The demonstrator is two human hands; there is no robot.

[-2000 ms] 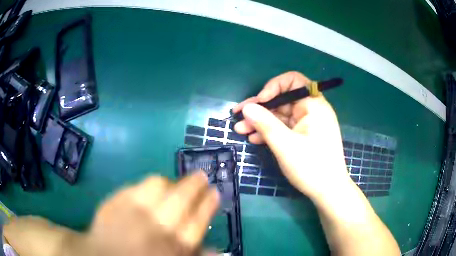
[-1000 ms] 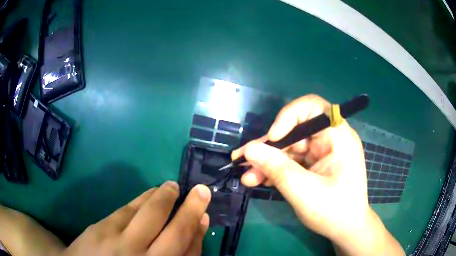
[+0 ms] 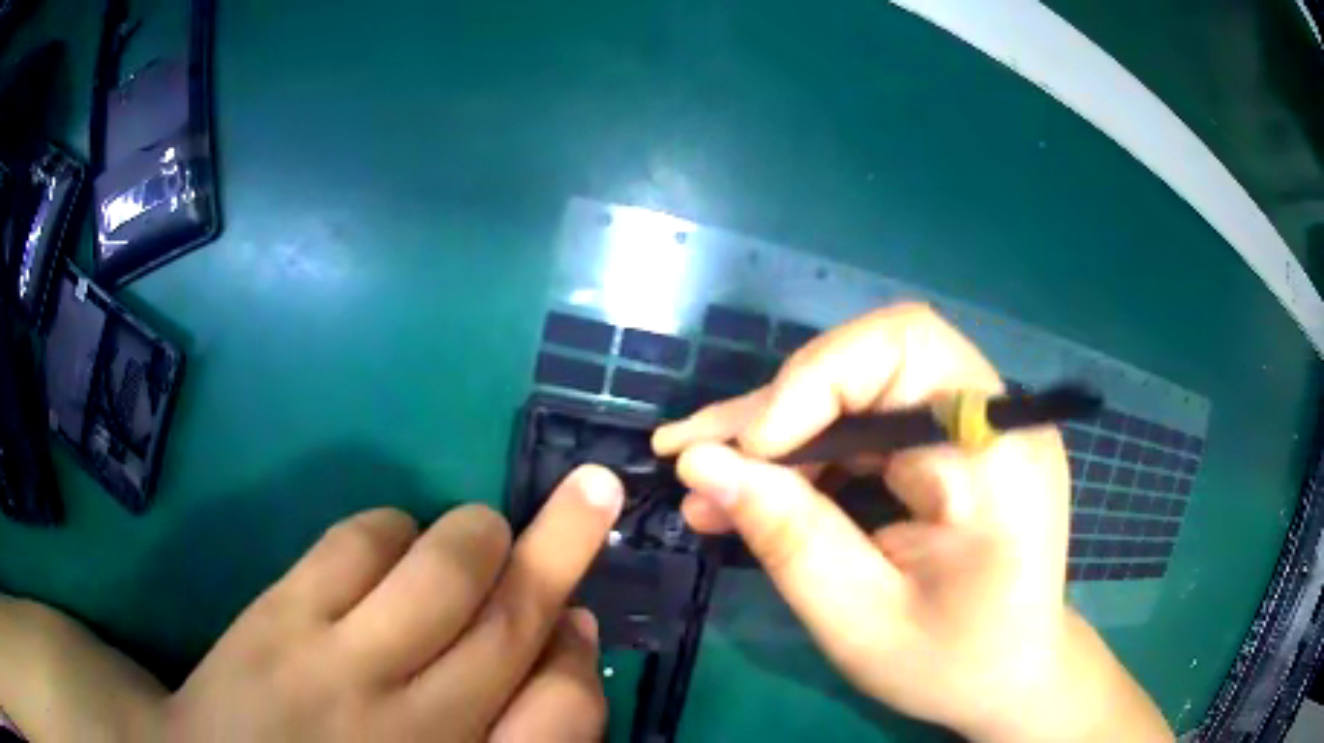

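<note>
A black plastic housing (image 3: 639,588) lies flat on the green mat, its recessed compartment at the far end. My left hand (image 3: 421,624) rests on it, the index fingertip inside the compartment; its lower left part is hidden under my fingers. My right hand (image 3: 900,508) holds black tweezers (image 3: 879,433) with a yellow band (image 3: 966,418); the tip is at the compartment, hidden by my fingers and blur. The liner sheet (image 3: 588,261) with rows of black pads (image 3: 577,372) lies beyond the housing and under my right hand. No pad can be made out in the compartment.
Several black housings lie at the left, one shiny face up (image 3: 156,189) and one inside up (image 3: 113,380). A white strip (image 3: 1133,131) crosses the green mat (image 3: 392,174) at the upper right. A dark ribbed edge (image 3: 1278,595) runs along the right.
My right hand came from the sheet to the housing, and the tweezers now lie flatter. My left hand settled on the housing, and its index finger moved further into the compartment. The view shifted.
</note>
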